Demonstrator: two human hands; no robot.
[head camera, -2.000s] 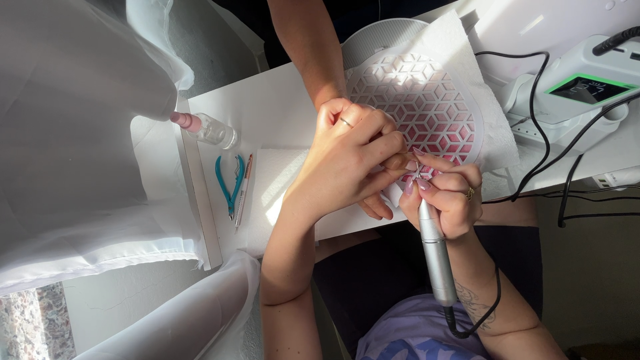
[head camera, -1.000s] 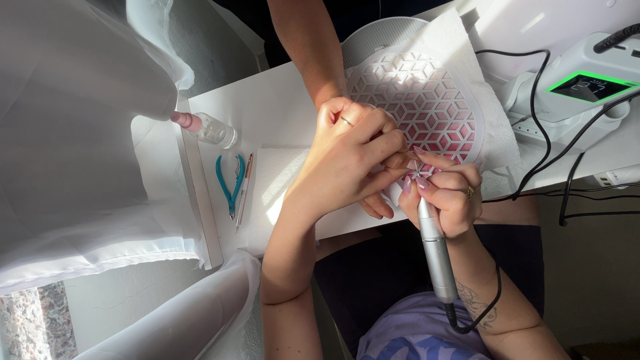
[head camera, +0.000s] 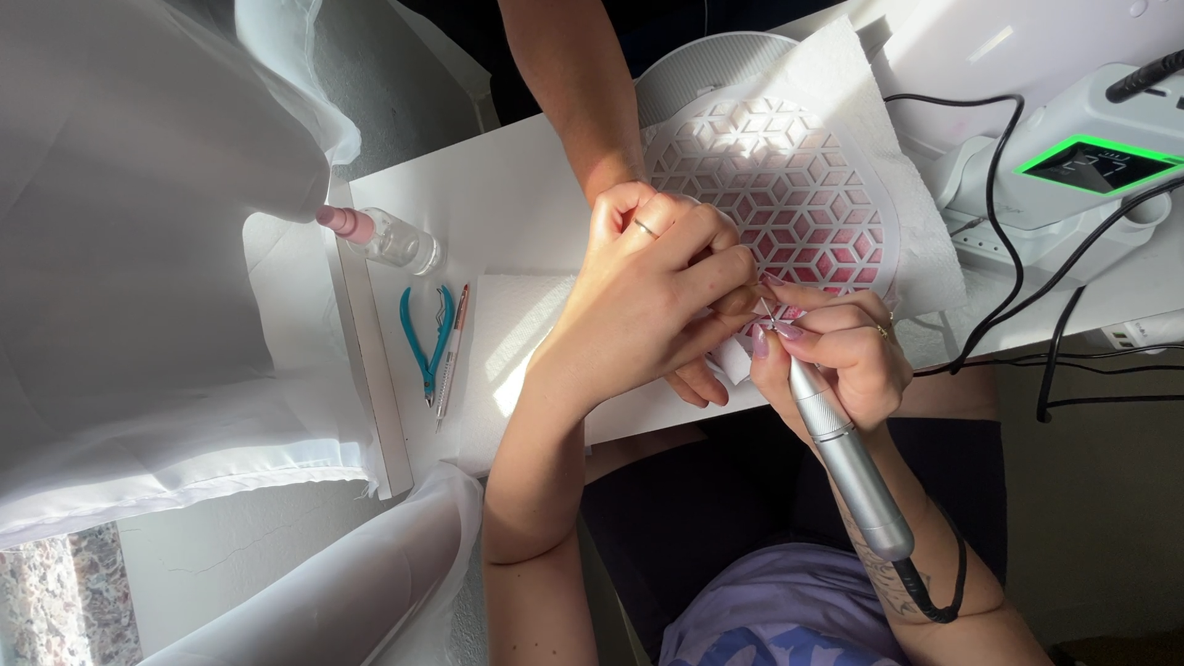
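Observation:
My left hand (head camera: 652, 287), with a ring on one finger, is closed around the fingers of another person's hand (head camera: 698, 381), whose forearm reaches in from the top. Much of that hand is hidden under mine. In my right hand (head camera: 837, 356) is a silver electric nail drill (head camera: 856, 481), held like a pen, its thin bit pointing at a fingertip of the held hand. Whether the bit touches the nail cannot be told. Below the hands lies a round dust collector with a white geometric grille (head camera: 786, 185) over a pink filter, on a white paper towel (head camera: 846, 65).
Left on the white table (head camera: 499, 176) are a clear bottle with a pink spray top (head camera: 393, 242), teal nippers (head camera: 427, 347), a thin tool (head camera: 453, 356) and a paper towel. A drill control unit (head camera: 1101, 166) with black cables stands right. A sheer curtain (head camera: 166, 277) hangs left.

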